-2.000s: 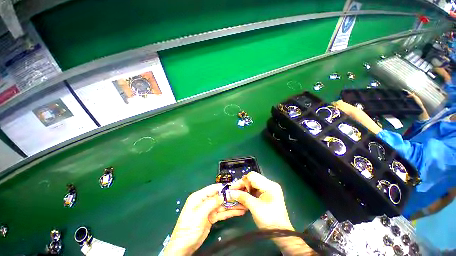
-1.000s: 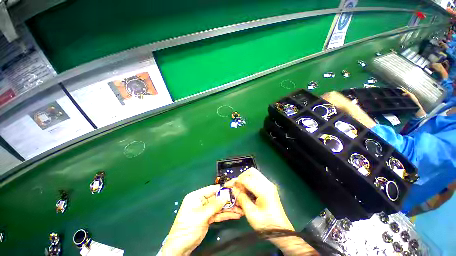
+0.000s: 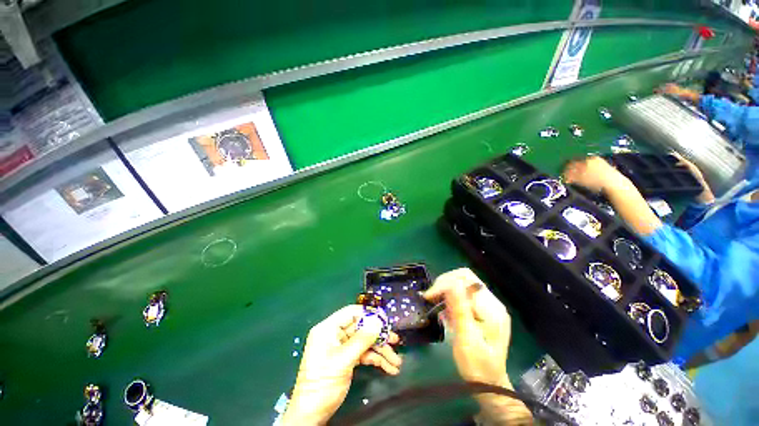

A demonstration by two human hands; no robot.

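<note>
My left hand (image 3: 333,354) holds a round silver unit (image 3: 374,324) between thumb and fingers, with gold-brown bits at its top edge. My right hand (image 3: 473,320) is just right of it, over the right edge of an open black box (image 3: 394,273). Its fingers pinch a thin dark tool (image 3: 436,307), which looks like tweezers and slants down toward the box. Small white-blue specks (image 3: 405,301) lie scattered in the box. The left hand overlaps the box's lower left corner.
Stacked black compartment trays (image 3: 533,279) with ring-shaped parts stand at right. A clear blister tray (image 3: 616,395) is at lower right. Units (image 3: 155,308) lie spaced along the green belt (image 3: 275,274). A white card (image 3: 175,413) is at lower left. A coworker's blue-sleeved arm (image 3: 666,241) reaches in beyond the trays.
My right hand has left the unit, moved right over the box and now shows the thin tool. More of the box is visible. Belt units have shifted slightly left.
</note>
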